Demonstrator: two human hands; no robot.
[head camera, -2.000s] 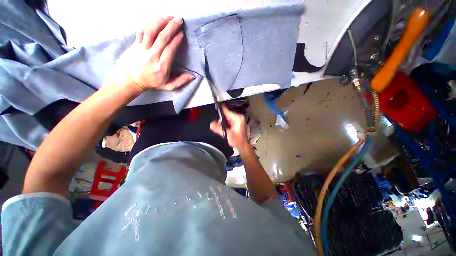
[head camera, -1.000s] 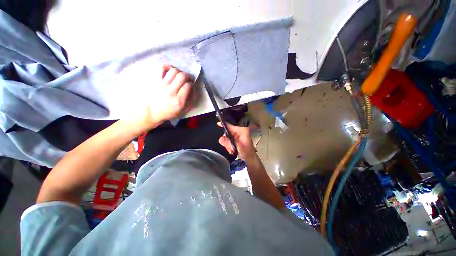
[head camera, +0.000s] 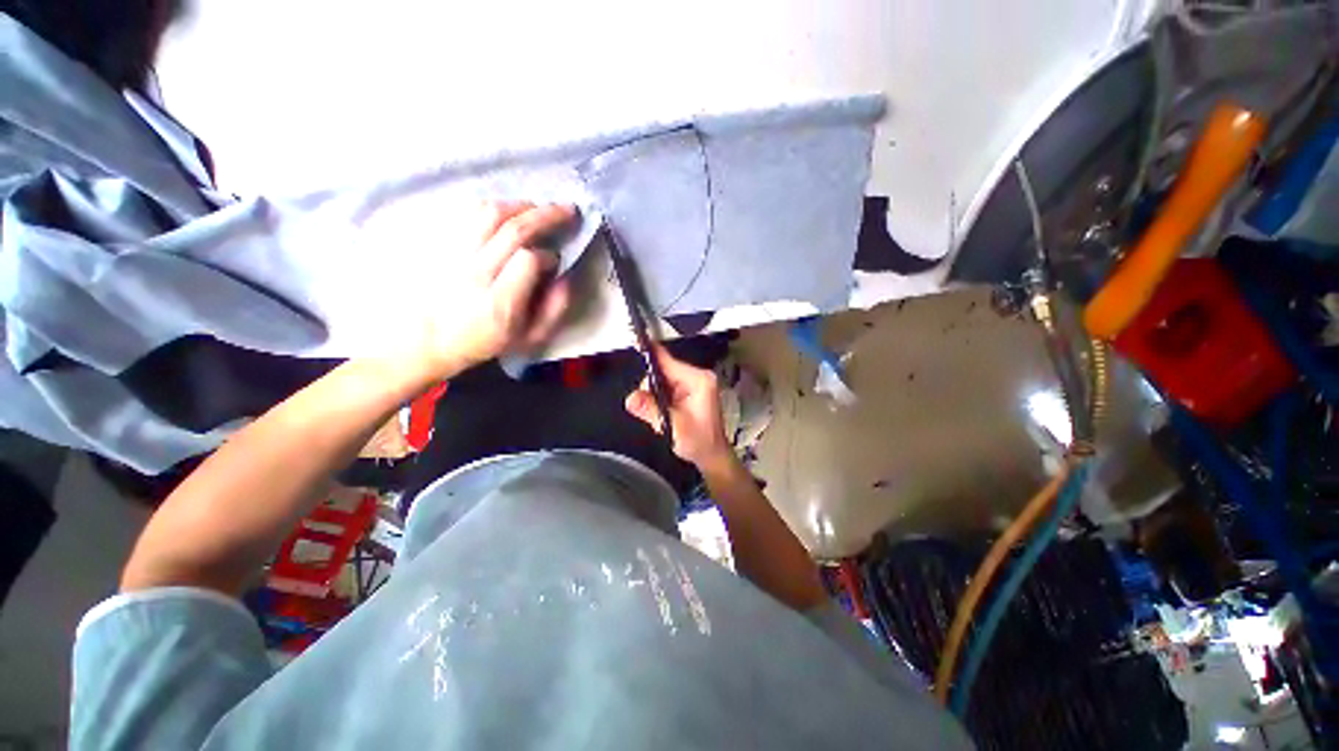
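Grey-blue fabric (head camera: 793, 206) lies along the front edge of the white table, with a dark curved line (head camera: 711, 220) drawn on it. Its bunched part (head camera: 88, 250) is at the left. My left hand (head camera: 521, 286) pinches the fabric just left of the line, with a flap folded up at its fingers. My right hand (head camera: 683, 404) holds the black shears (head camera: 632, 294) below the table edge. The blades point up into the fabric beside my left fingertips. How far they are open cannot be told.
An orange handle (head camera: 1175, 220) and a red block (head camera: 1207, 345) are at the right. Tan and blue-green hoses (head camera: 1013, 565) hang there. A small black piece (head camera: 888, 238) lies on the table right of the fabric. A red plastic item (head camera: 326, 543) is at lower left.
My left hand has gone from lying flat on the fabric to gripping its cut edge, now nearer the shears. The shears' handles have moved slightly down. The view has shifted a little.
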